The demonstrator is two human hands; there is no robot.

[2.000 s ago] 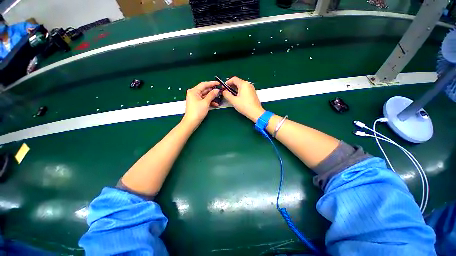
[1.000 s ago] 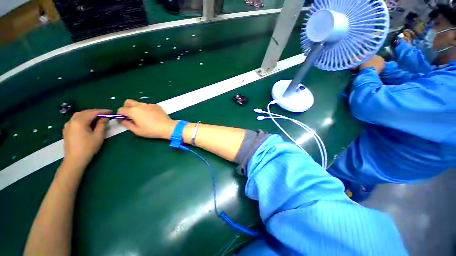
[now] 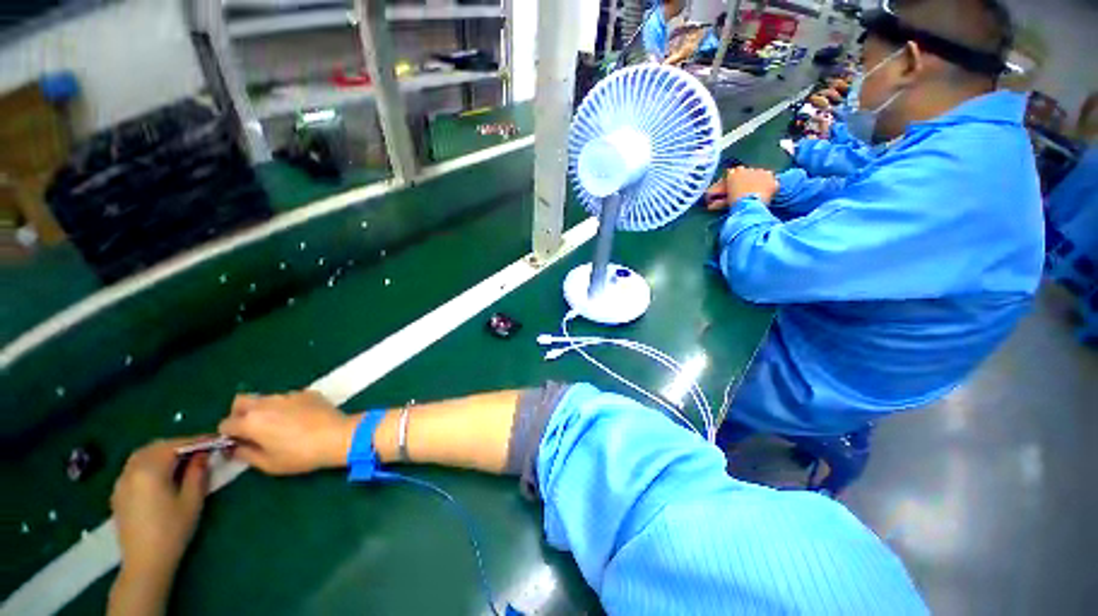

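My right hand (image 3: 287,433), with a blue wrist strap (image 3: 366,446) and a thin pale bracelet, grips a slim dark, shiny pen-like tool (image 3: 205,445) over the white rail. The tool points left to the fingers of my left hand (image 3: 157,499). My left hand's fingers are curled at the tool's far end; whether they hold a small part is hidden. One small black module (image 3: 82,461) lies on the green belt beyond my left hand. Another black module (image 3: 502,325) lies on the green surface near the fan.
A white fan (image 3: 608,295) stands right of centre, with white cables (image 3: 626,349) before it. A white rail (image 3: 409,343) runs diagonally, with an upright post (image 3: 552,144). Pale specks dot the belt. Black stacked trays (image 3: 151,187) stand back left. A person in blue (image 3: 891,229) sits at right.
The view has swung to the right, bringing the fan and the seated person further in. My hands now show at the lower left, still close together with the tool between them.
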